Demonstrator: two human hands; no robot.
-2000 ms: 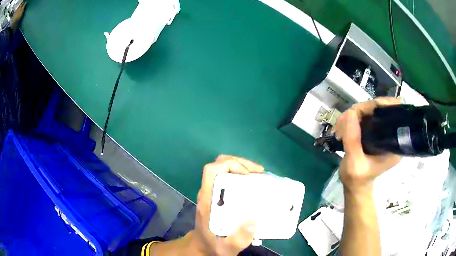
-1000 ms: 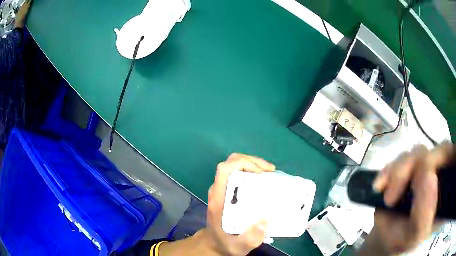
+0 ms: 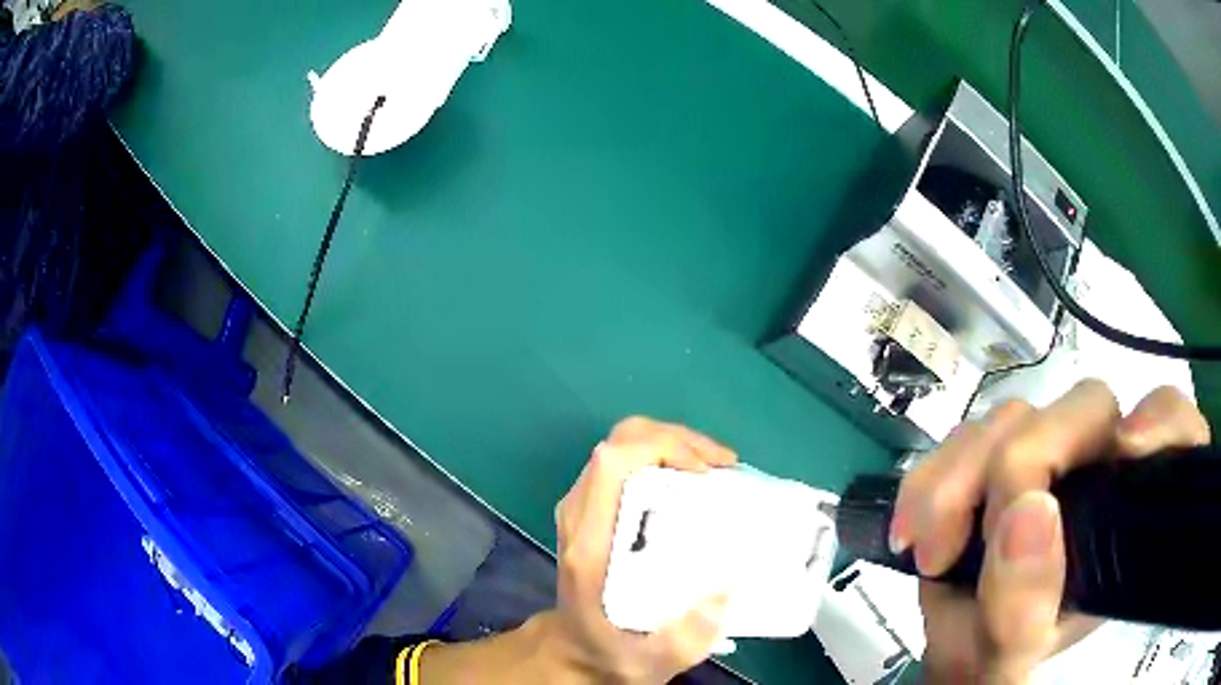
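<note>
My left hand (image 3: 629,535) holds a closed white plastic housing (image 3: 716,555) over the green bench, its flat cover with dark keyhole slots facing up. My right hand (image 3: 1024,522) grips a thick black electric screwdriver (image 3: 1138,535). The screwdriver lies nearly level, and its tip is at the right end of the housing, near the slot there. Whether a screw sits at the tip cannot be seen.
A grey metal screw feeder (image 3: 937,281) stands at the right, with a black cord hanging above it. White covers (image 3: 870,622) and a whitish bag lie near my right hand. A white unit with cable (image 3: 388,87) lies at upper left. A blue crate (image 3: 147,535) and a person's dark sleeve (image 3: 60,87) are at the left.
My right hand has brought the screwdriver from the feeder, past the right side, to the housing's right end. My left hand still holds the housing. The person's sleeve at upper left has moved further into view.
</note>
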